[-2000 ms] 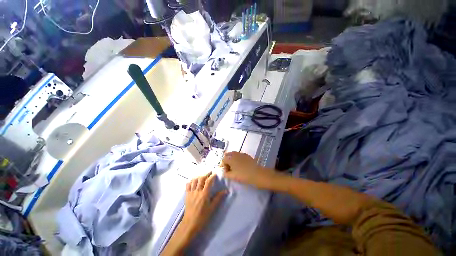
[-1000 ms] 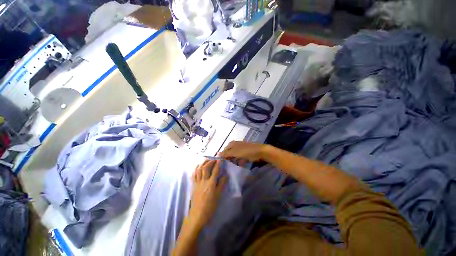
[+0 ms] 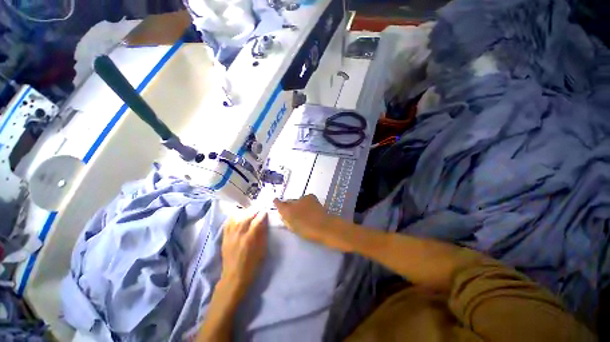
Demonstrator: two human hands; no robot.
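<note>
A blue-grey garment piece (image 3: 294, 274) lies over the machine bed and hangs over the table's front edge. My left hand (image 3: 244, 234) lies on the cloth just in front of the needle area, fingertips lost in the lamp glare. My right hand (image 3: 299, 215) is right of it, fingers bent and pinching the cloth edge near the presser foot. The white sewing machine head (image 3: 231, 175) stands just beyond both hands. The needle itself is hidden by glare.
Black-handled scissors (image 3: 344, 129) lie on a fabric scrap (image 3: 308, 120) on the bed. Crumpled cloth (image 3: 127, 260) is piled left of the head. A large garment heap (image 3: 508, 153) fills the right side. A dark green rod (image 3: 130, 97) rises above the head. A neighbouring machine (image 3: 17, 130) stands at left.
The camera view has shifted. Both hands are closer to the needle area than one second ago, and cloth that was spread out left of my left hand is now bunched against the left pile.
</note>
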